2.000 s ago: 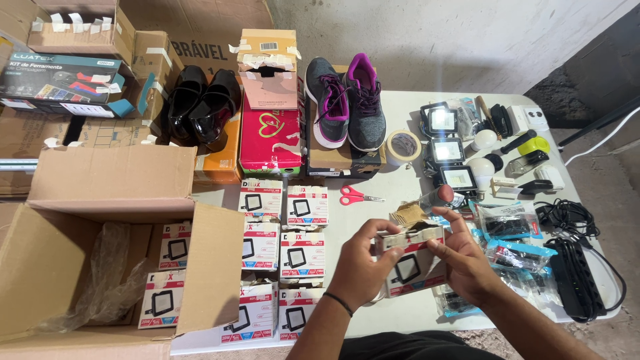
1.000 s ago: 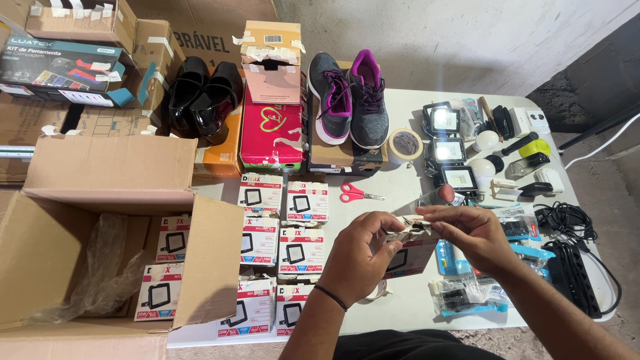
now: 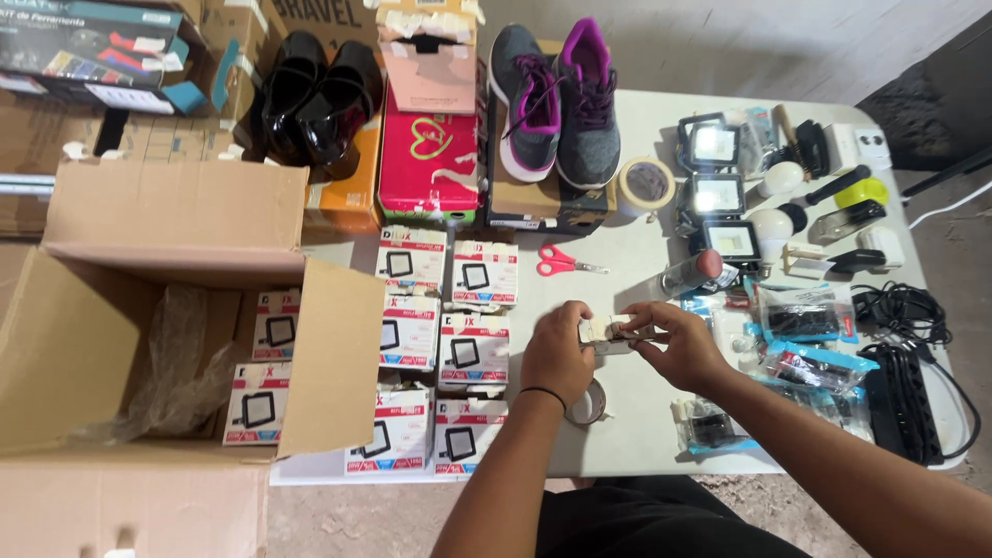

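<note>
Near the middle of the white table, a small floodlight carton (image 3: 610, 338) is turned with its worn, narrow end up. My left hand (image 3: 554, 353) grips its left side, and the fingers of my right hand (image 3: 673, 341) are on the flap at its right end. A roll of tape (image 3: 587, 404) lies just below my left hand. Behind my right hand is a spray can with a reddish cap (image 3: 707, 264). Red-handled scissors (image 3: 559, 260) lie beyond my hands. Several similar floodlight cartons (image 3: 474, 350) stand in two columns to the left.
A large open cardboard box (image 3: 333, 356) at left holds more cartons and clear plastic. Sneakers (image 3: 589, 116), black shoes (image 3: 345, 108) and a masking tape roll (image 3: 646, 186) are at the back. Floodlights (image 3: 718, 194), bulbs (image 3: 781, 178), bagged items (image 3: 806, 314) and a black power strip (image 3: 903, 403) lie right.
The carton in my hands has tipped from showing its printed face to showing its narrow end. The tape roll below my left hand has come into fuller view.
</note>
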